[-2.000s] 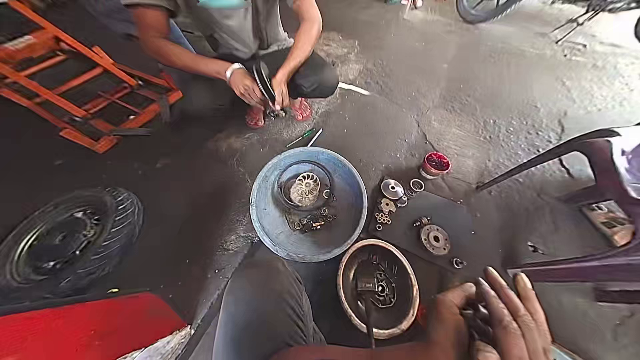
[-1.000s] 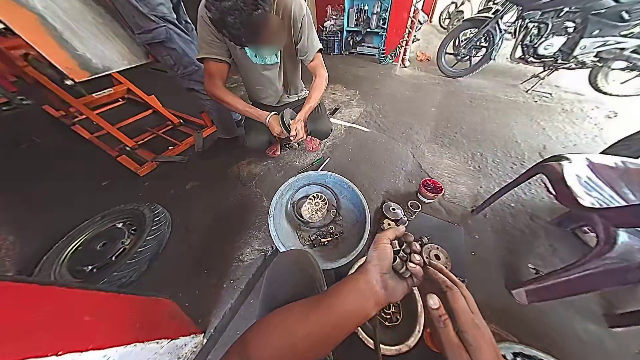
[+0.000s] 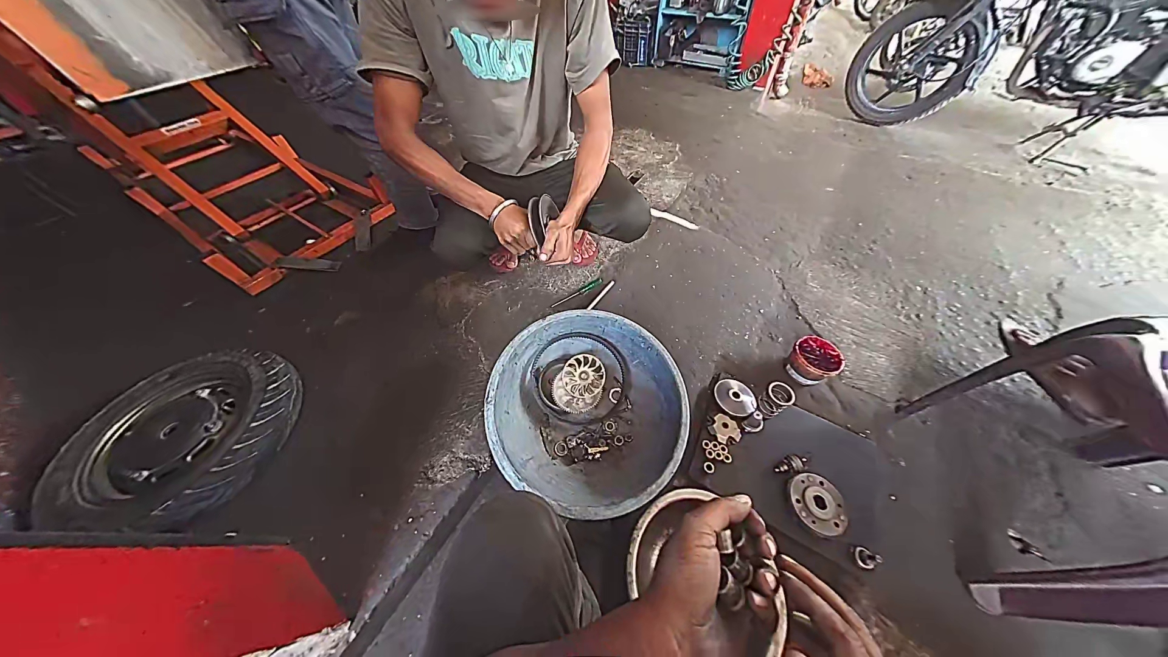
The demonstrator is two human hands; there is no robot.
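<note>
Several small dark, round metal parts point(image 3: 733, 570) lie in the curled fingers of my left hand point(image 3: 698, 566), above a round pan point(image 3: 643, 538) with a light rim. My right hand point(image 3: 821, 607) is just to its right, low in the view, partly hidden; whether it holds anything is unclear. Beyond the pan, a blue basin point(image 3: 671, 429) holds a finned fan wheel point(image 3: 582, 379), a ring and small loose parts. On a dark mat point(image 3: 776, 497) lie a round metal plate with holes point(image 3: 818, 504), a metal disc point(image 3: 735, 397), small rings point(image 3: 716, 450) and a coil spring point(image 3: 780, 394).
A co-worker point(image 3: 538, 100) squats beyond the basin, holding a dark round part point(image 3: 540, 214). A red tub point(image 3: 815, 358) stands behind the mat. At left are a tyred wheel point(image 3: 169, 438), an orange metal frame point(image 3: 228, 205) and a red panel point(image 3: 155, 598); a plastic chair point(image 3: 1086, 584) stands at right.
My left hand, turned palm up with the parts in it one second ago, is now lower, over the pan, with its fingers curled around them. The right hand has also moved lower.
</note>
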